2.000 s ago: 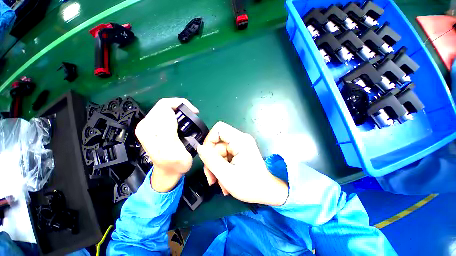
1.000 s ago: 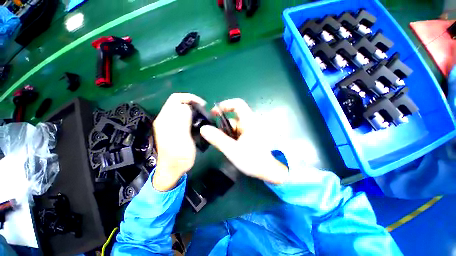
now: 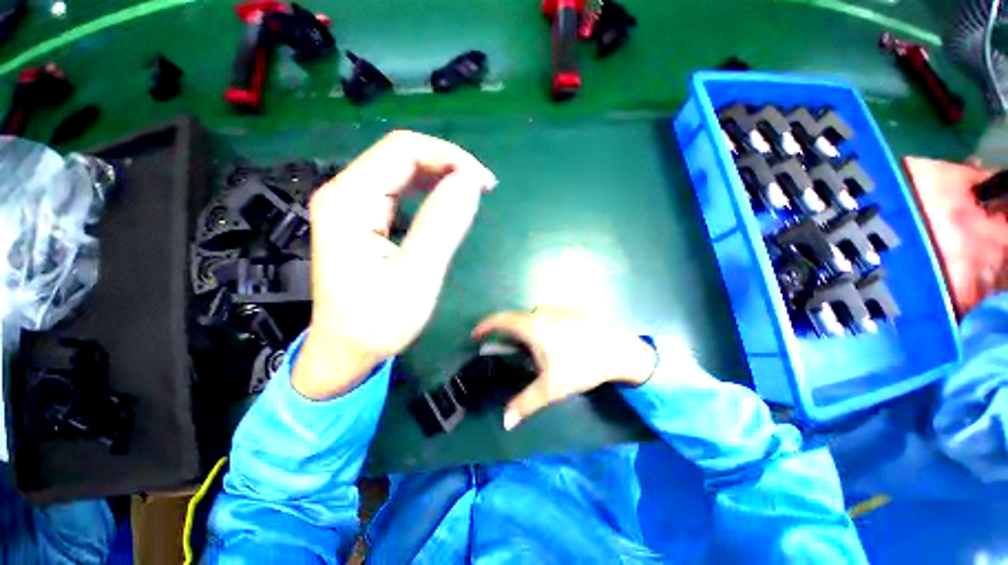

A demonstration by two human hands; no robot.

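Observation:
My left hand (image 3: 381, 259) is raised near the middle, beside the loose black parts. Its fingers are curled with thumb and forefinger close together; no housing shows in it, and a tiny part could be hidden. My right hand (image 3: 575, 359) is low over the bench, its thumb and fingers apart around a black part (image 3: 486, 379). The palm partly hides that part, and no grip on it shows. A black bracket piece (image 3: 439, 408) lies just to its left.
Loose black moulded parts (image 3: 254, 276) are piled left of my left hand. Further left are a long black tray (image 3: 160, 298) and a clear plastic bag (image 3: 50, 237). A blue bin (image 3: 862, 386) with rows of black forks stands at right. Red-and-black handle units (image 3: 566, 50) lie at the back.
The black housing is no longer seen in my left hand, which is higher in view. My right hand has moved away from it, down to the bench, and its fingers have spread. The view has shifted.

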